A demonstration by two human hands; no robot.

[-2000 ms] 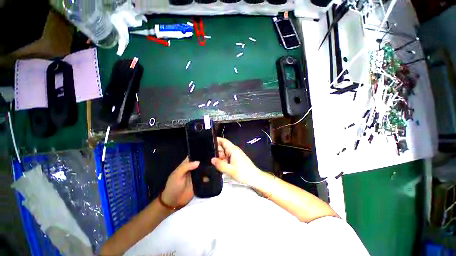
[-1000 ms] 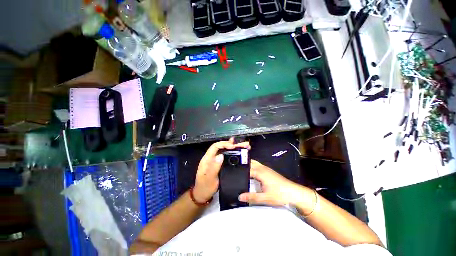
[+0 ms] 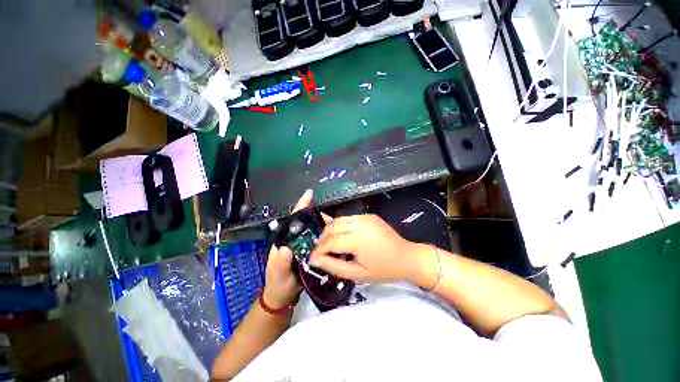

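A black lock panel (image 3: 328, 292) is held above my lap at the bench edge, tilted, with its open side up, showing a green circuit board (image 3: 303, 243) and a white connector or lead. My left hand (image 3: 282, 274) grips the panel from its left side and underneath. My right hand (image 3: 365, 250) is over the panel's right side, its fingertips at the board. The fingers hide part of the board, and I cannot tell whether they pinch anything.
A closed black panel (image 3: 230, 179) lies at the left bench edge, an open housing (image 3: 456, 127) at the right. A glue tube (image 3: 277, 92), red-handled tool (image 3: 309, 86) and bottles (image 3: 175, 95) are behind. Boards and cables (image 3: 626, 112) cover the right side table. A blue crate (image 3: 250, 276) is left.
The panel has been turned over from its smooth front to its open side with the board. My right hand has moved from its lower front onto the board.
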